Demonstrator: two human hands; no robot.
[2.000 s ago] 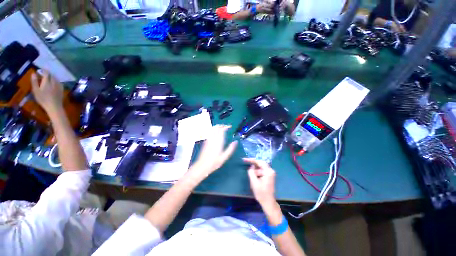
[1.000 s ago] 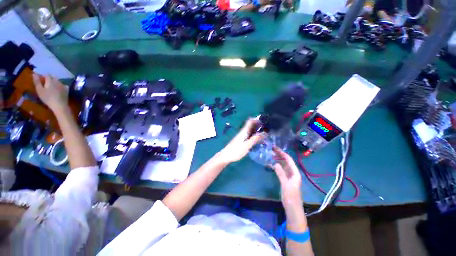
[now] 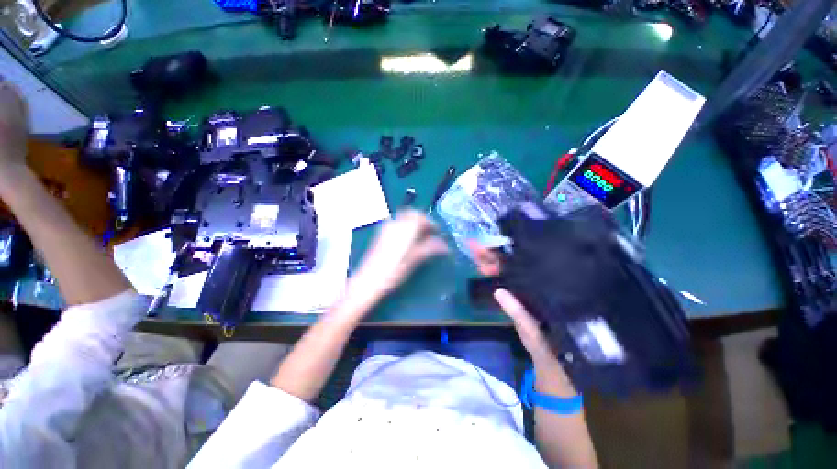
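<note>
A black handheld unit (image 3: 597, 284) with a white label is in my right hand (image 3: 525, 316), tilted, blurred and close to the camera at the right, over the bench's front edge. The unit hides part of that hand. My left hand (image 3: 401, 252) is apart from the unit, left of it above the green mat; it is blurred, its fingers look curled, and I cannot tell if it holds anything small. A crumpled clear plastic bag (image 3: 486, 200) lies on the mat just behind my right hand.
A power supply (image 3: 642, 137) with lit digits stands at right. Black units (image 3: 252, 215) lie on white paper (image 3: 335, 270) at left. Small black parts (image 3: 401, 151) lie mid-bench, another unit (image 3: 532, 41) at the back. A neighbouring person's arm (image 3: 64, 238) is at far left.
The unit by the plastic bag has been lifted and brought right and nearer in my right hand. My left hand has moved left, away from it. The view has shifted downward.
</note>
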